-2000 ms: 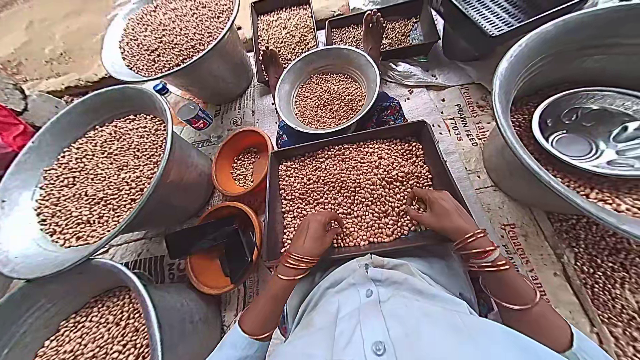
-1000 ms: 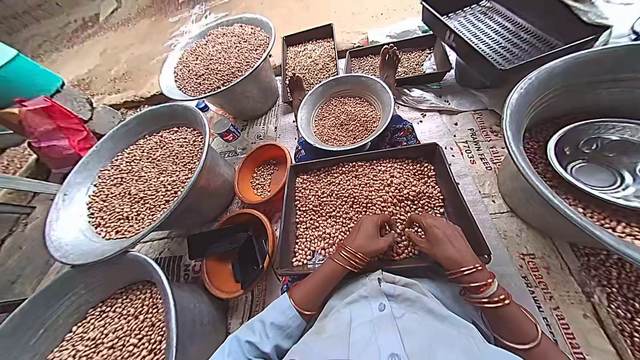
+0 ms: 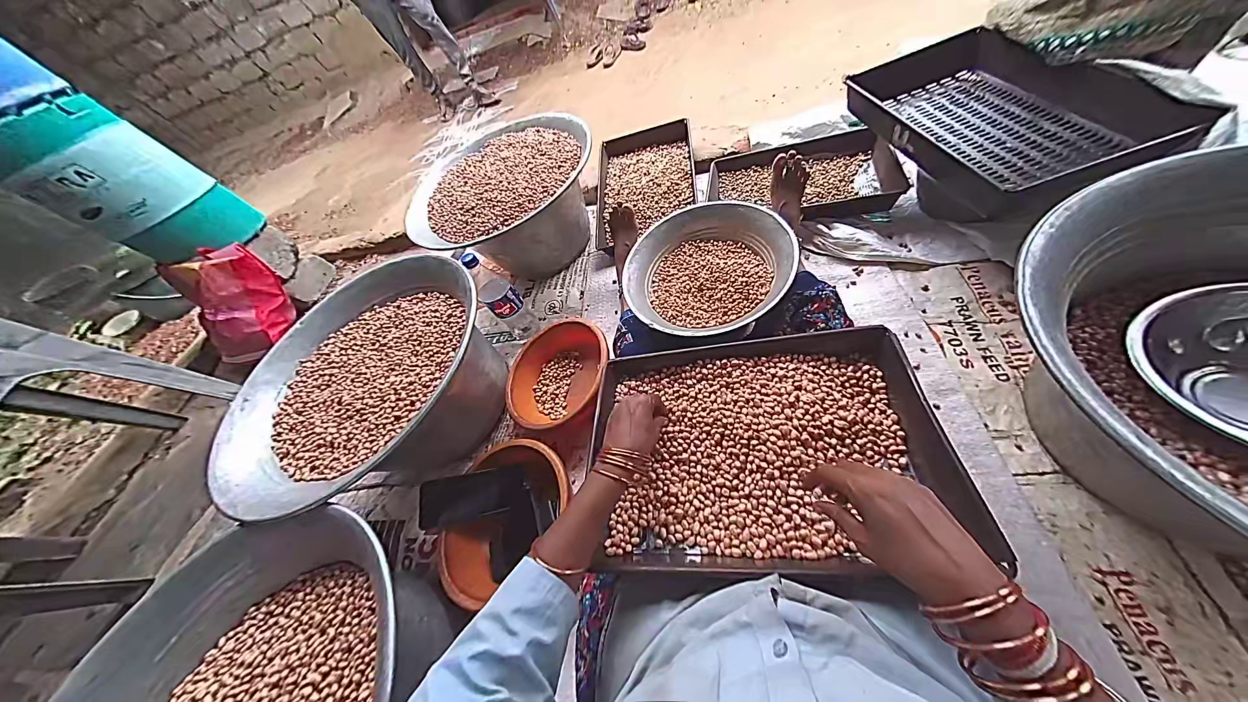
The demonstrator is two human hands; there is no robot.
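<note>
A dark rectangular tray (image 3: 902,390) rests at my lap, spread with small brown nuts or seeds (image 3: 760,439). My left hand (image 3: 636,426) is at the tray's left side, its fingers curled down at the nuts; what lies under them is hidden. Over the right part of the tray is my right hand (image 3: 863,502), fingers apart and bent toward the nuts, with nothing seen in them. Beyond the tray, a round metal basin (image 3: 780,249) of the same nuts stands between my feet. Left of the tray is an orange bowl (image 3: 522,366) with a few nuts.
Large metal basins of nuts (image 3: 229,458) stand at left, another (image 3: 1058,361) at right with a metal dish (image 3: 1170,331). A second orange bowl (image 3: 463,570) bears a black phone-like object (image 3: 473,497). Beyond are a plastic bottle (image 3: 499,292), a slotted black tray (image 3: 1014,127) and a person's legs (image 3: 414,39).
My hands were close together at the tray's near edge a second ago; now they are apart, the left farther left and forward, the right farther right. The view has tilted up and left.
</note>
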